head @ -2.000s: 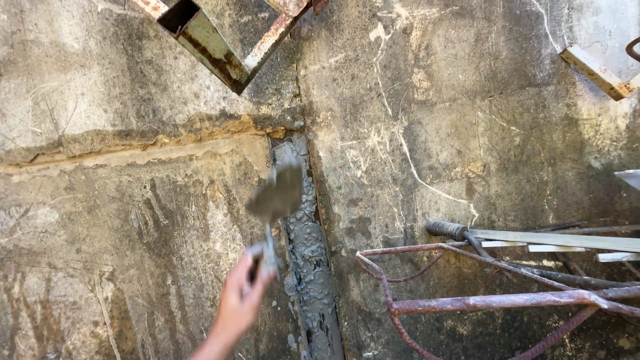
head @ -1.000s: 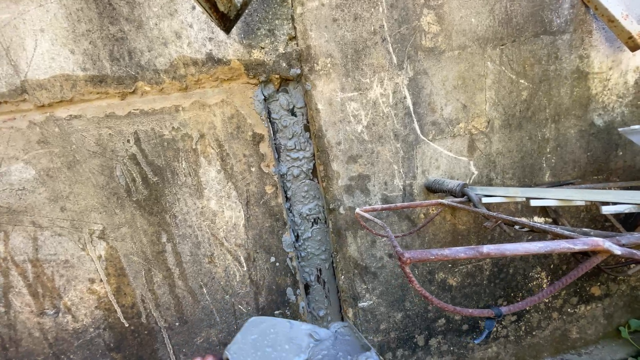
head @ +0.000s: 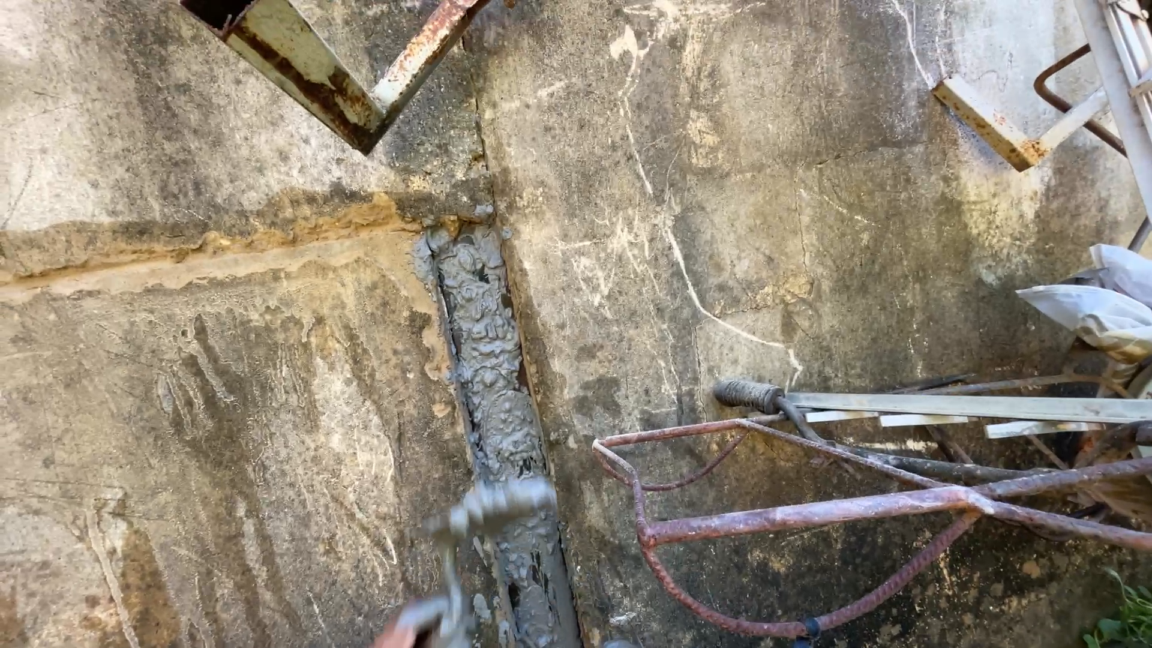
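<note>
My left hand (head: 407, 632) shows only in part at the bottom edge, closed on the handle of a trowel (head: 490, 508). Motion blurs the trowel, whose blade carries grey wet mortar and lies over the lower part of a mortar-filled vertical channel (head: 504, 396) in the concrete wall (head: 270, 450). Rough, lumpy mortar fills the channel from its top end down to the frame's bottom; dark gaps show along its edges. I cannot tell whether the blade touches the mortar. My right hand is out of view.
A rusty angled metal bracket (head: 360, 117) juts in above the channel, with another bracket (head: 990, 121) at upper right. At right are a rusty metal frame (head: 801, 517), a pale metal bar (head: 954, 405) and white plastic sheeting (head: 1089, 306). A horizontal groove (head: 207, 256) runs left from the channel's top.
The grey, mortar-smeared object at the bottom one second ago has mostly left view. The trowel, out of sight then, is back over the channel, lower than two seconds ago.
</note>
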